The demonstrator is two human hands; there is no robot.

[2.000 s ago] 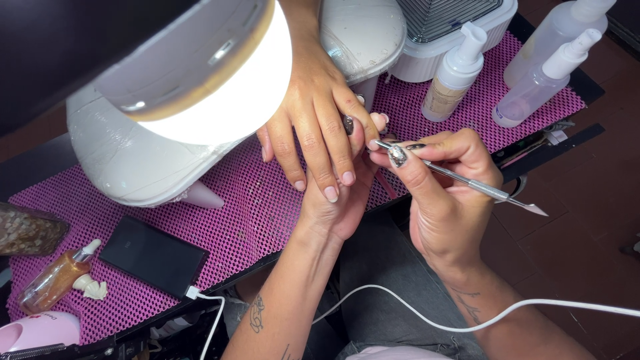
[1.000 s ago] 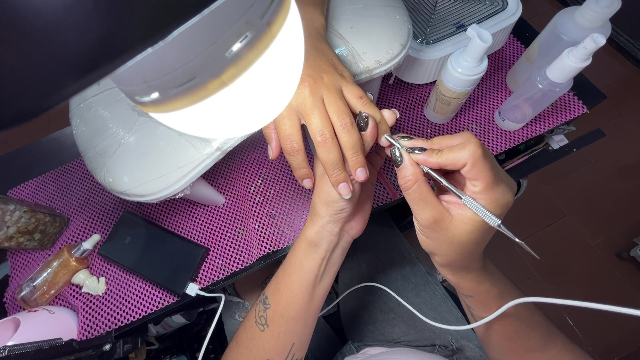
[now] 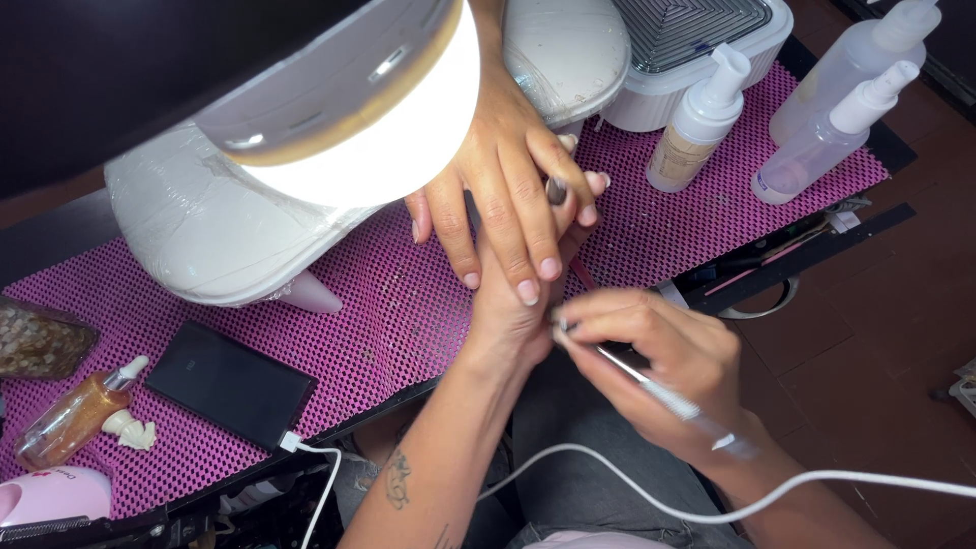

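Note:
My left hand (image 3: 526,282) lies palm up under another person's hand (image 3: 507,183), my thumb with its dark nail near that person's little finger. The other hand rests palm down across mine, fingers spread and nails pale. In my right hand (image 3: 656,358) is a metal cuticle tool (image 3: 648,385), held like a pen; it is blurred, and its working end is by the heel of my left hand, apart from the other person's nails. A lit lamp (image 3: 381,114) hangs over the left part of that person's hand and hides some of it.
White wrapped armrest (image 3: 221,221) stands on the pink mesh mat (image 3: 381,305). A foam pump bottle (image 3: 695,118), spray bottle (image 3: 831,133) and white ribbed container (image 3: 648,103) are at right. Power bank (image 3: 229,383), gold bottle (image 3: 72,419) and stone-filled jar (image 3: 46,339) lie at left. A white cable (image 3: 610,465) crosses my lap.
My right hand, with the metal tool, has moved from the other person's fingertip down toward my left wrist. The other person's hand stays on my left hand.

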